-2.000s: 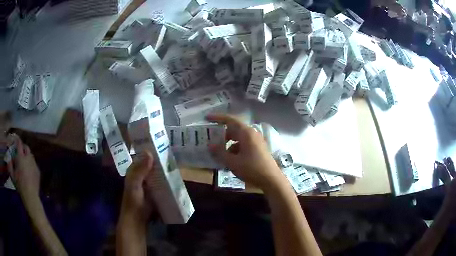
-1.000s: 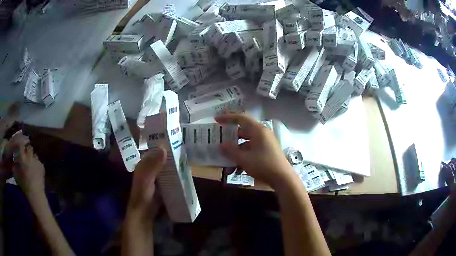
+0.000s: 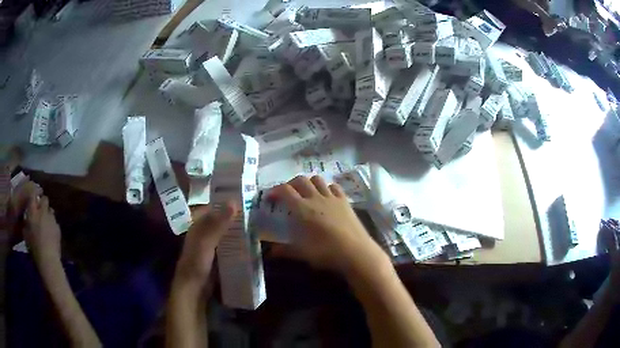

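Observation:
My left hand (image 3: 207,234) holds an erected long white carton (image 3: 239,258) upright over the table's front edge, its top end pointing away from me. My right hand (image 3: 323,217) is just right of the carton, fingers bent down over a printed leaflet (image 3: 272,221) beside the carton; its fingertips are partly hidden. Two white wrapped products (image 3: 135,160) and a narrow printed carton (image 3: 167,187) lie left of my left hand. Printed sheets (image 3: 319,162) lie behind my right hand.
A heap of erected cartons (image 3: 367,61) covers the back of the table. Flat cartons (image 3: 421,238) fan out at the front edge, right of my hand, beside a white sheet (image 3: 469,197). Another person's hand (image 3: 41,221) is at the left and another (image 3: 612,234) at the right edge.
The held carton has turned more upright, and a wrapped product behind it shows more fully. My right hand has turned palm down, lowering the leaflet and uncovering printed sheets behind.

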